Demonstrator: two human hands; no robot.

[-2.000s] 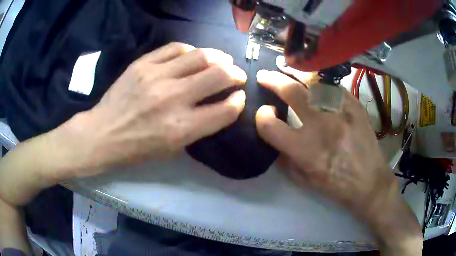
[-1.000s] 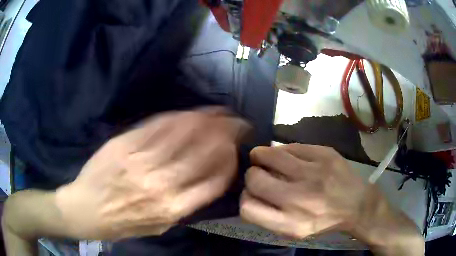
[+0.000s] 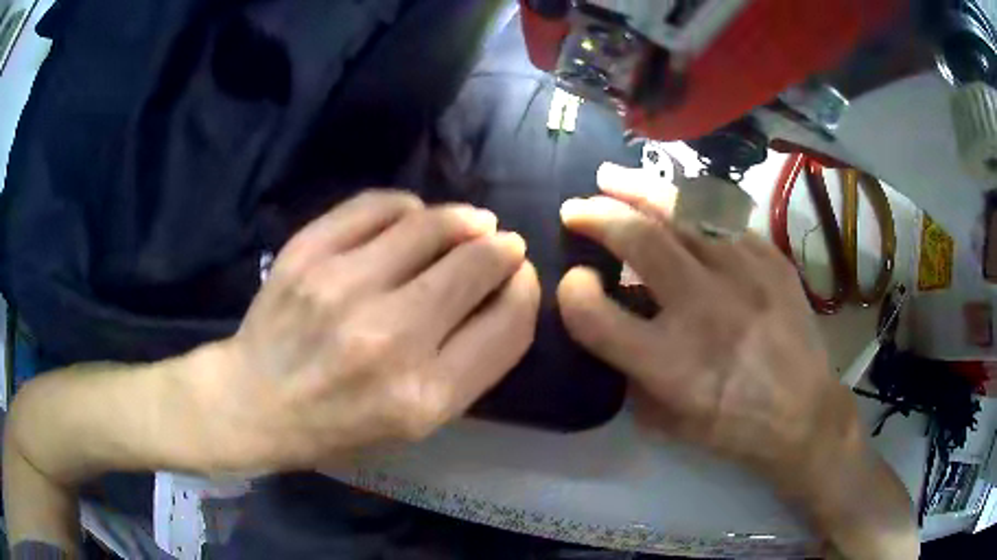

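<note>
A dark garment [image 3: 208, 142] lies bunched at the left, and its flat part runs under the presser foot [image 3: 563, 111] of the red and white sewing machine [image 3: 722, 66]. The garment's rounded dark edge [image 3: 558, 388] lies on the white bed between my hands. My left hand [image 3: 388, 312] presses on the cloth with curled fingers, its fingertips gripping it just below the foot. My right hand [image 3: 711, 317] holds the cloth's right side, thumb and forefinger apart on it. The needle cannot be made out.
Scissors with red and yellow handles [image 3: 836, 235] lie right of the machine. A pale knurled knob [image 3: 713, 206] sits above my right hand. A black stringy bundle [image 3: 929, 388] is at the far right. A printed ruler [image 3: 481, 505] follows the near table edge.
Since one second ago, both hands have moved up toward the foot. The rounded cloth edge between them shows again. The white label seen two seconds ago no longer shows in full.
</note>
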